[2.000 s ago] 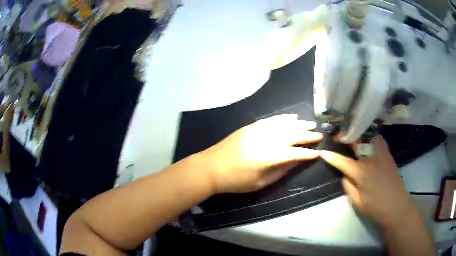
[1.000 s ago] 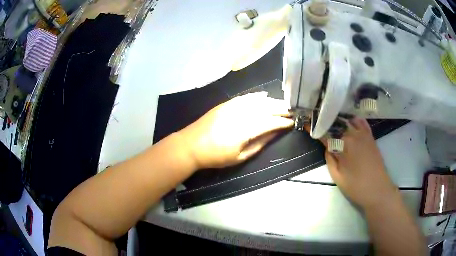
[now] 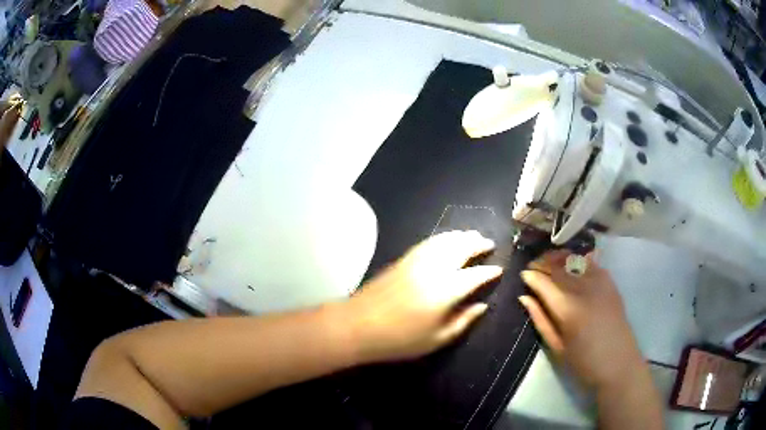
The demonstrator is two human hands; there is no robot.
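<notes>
A black garment panel (image 3: 411,159) lies under the head of a white sewing machine (image 3: 554,159). Its curved armhole edge faces left, and a double-stitched band (image 3: 514,361) runs down its right side. A pale stitch outline of a patch pocket (image 3: 467,220) shows above my left hand. My left hand (image 3: 432,294) lies on the cloth, left of the presser foot (image 3: 522,238), fingers spread. My right hand (image 3: 567,298) rests on the cloth at the right of the foot, fingers bent, partly behind a cream knob (image 3: 576,265). The needle point is hidden.
A stack of black cut panels (image 3: 160,143) with pale thread on top lies at left. An oval cream plate (image 3: 504,105) juts left from the machine head. A reddish-brown rectangle (image 3: 710,380) lies at lower right. A person's hand (image 3: 10,117) shows at the far left edge.
The panel has been turned, so its wide end now points up and away and its stitched band runs down towards me. Both hands stay on the cloth beside the foot. The view has shifted.
</notes>
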